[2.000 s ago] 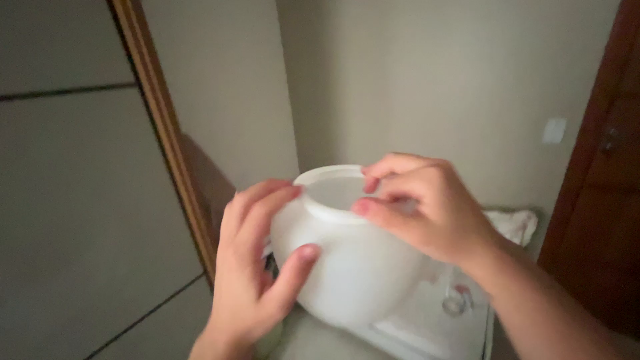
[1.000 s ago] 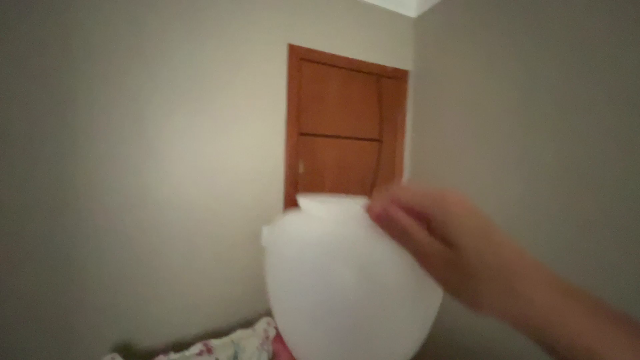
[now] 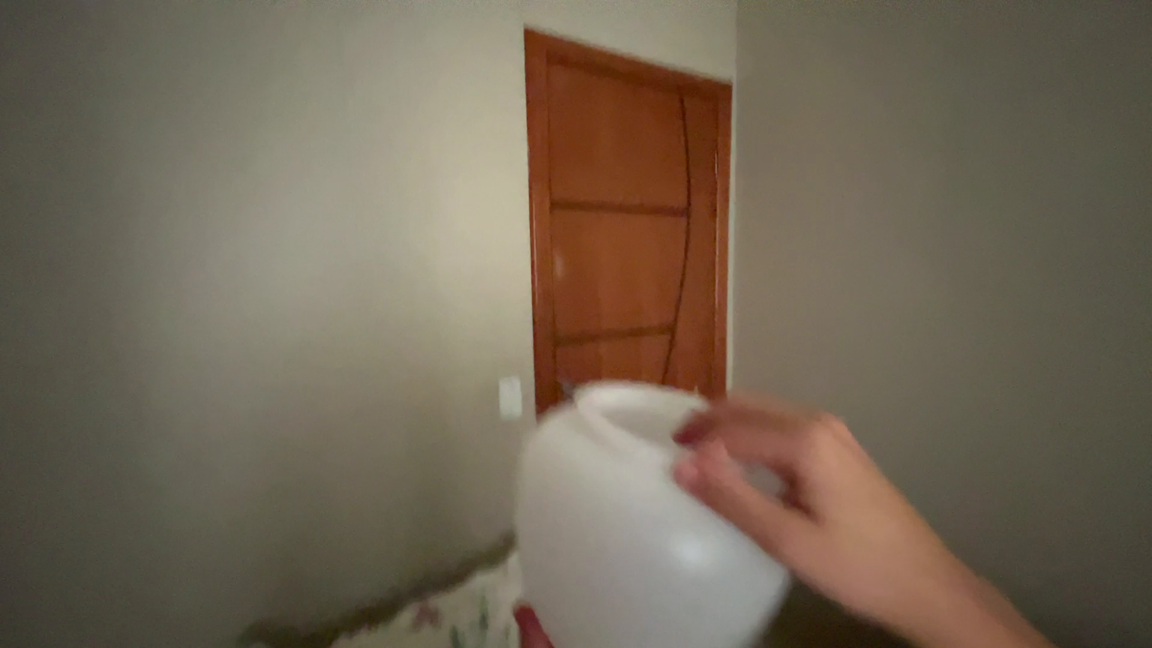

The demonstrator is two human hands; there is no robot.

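Note:
A round white globe, like a lamp shade, (image 3: 630, 531) is held up at the lower middle of the view, its rimmed round opening tilted upward. My right hand (image 3: 783, 486) pinches the rim on its right side between thumb and fingers; motion blurs the hand. Of my left hand (image 3: 531, 625), only a blurred fingertip shows, against the globe's lower left side. The rest of that hand is hidden or out of the frame.
Beyond the globe stands a reddish-brown wooden door (image 3: 616, 270) in its frame. A white wall switch (image 3: 510, 398) is left of it. Plain walls meet near the door. A flower-patterned cloth (image 3: 459, 607) lies low, left of the globe.
The view has swung up from the bedside area to the door. My left hand, wholly seen on the globe's side two seconds ago, now shows only a fingertip low down. The right hand remains at the rim.

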